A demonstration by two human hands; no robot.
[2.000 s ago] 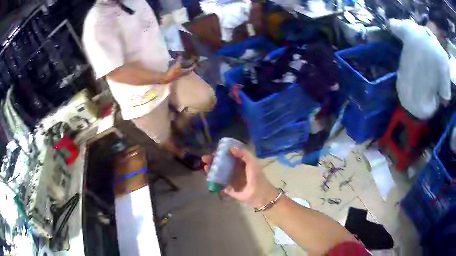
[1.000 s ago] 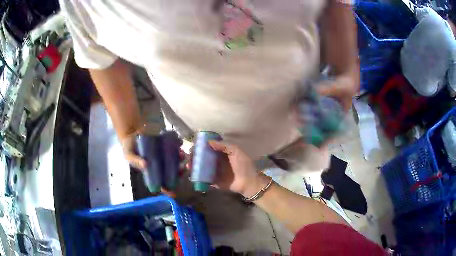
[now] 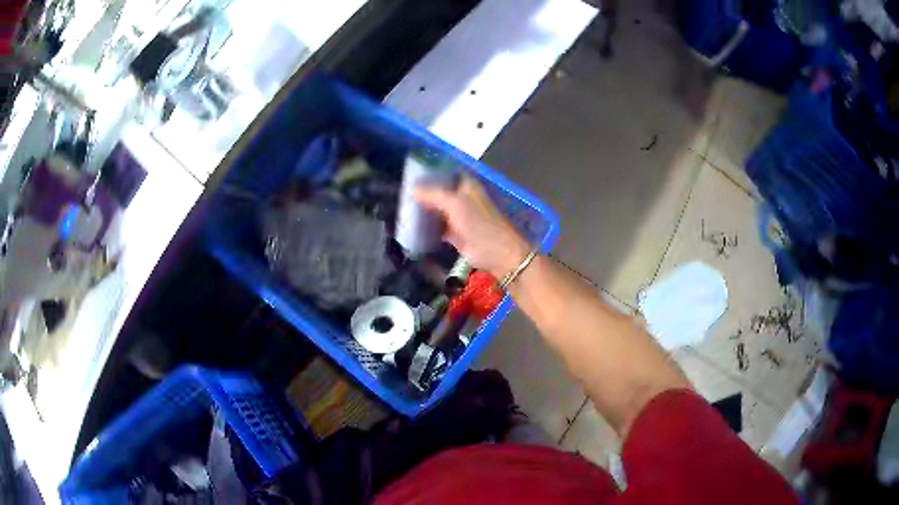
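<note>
My right hand (image 3: 463,219), with a thin bracelet at the wrist, holds a pale grey thread cone (image 3: 418,212) inside the blue supplies crate (image 3: 537,212). The hand and cone are blurred, and I cannot tell whether the cone touches the contents. In the crate are a white roll with a dark centre hole (image 3: 367,324), a red bag (image 3: 478,296) just below my hand, and a grey flat bundle (image 3: 330,256) at its left. My left hand is out of the picture.
A white machine table (image 3: 177,123) runs along the left. A second blue crate (image 3: 251,419) stands at lower left, with dark cloth (image 3: 434,429) beside it. A white board lies behind the supplies crate. Blue crates (image 3: 813,187) stand at right; a pale piece (image 3: 683,304) and scraps lie on the floor.
The view has turned down and left. My right hand has brought the cone from beside the standing person into the supplies crate. That person and the cones in their hands have left the picture.
</note>
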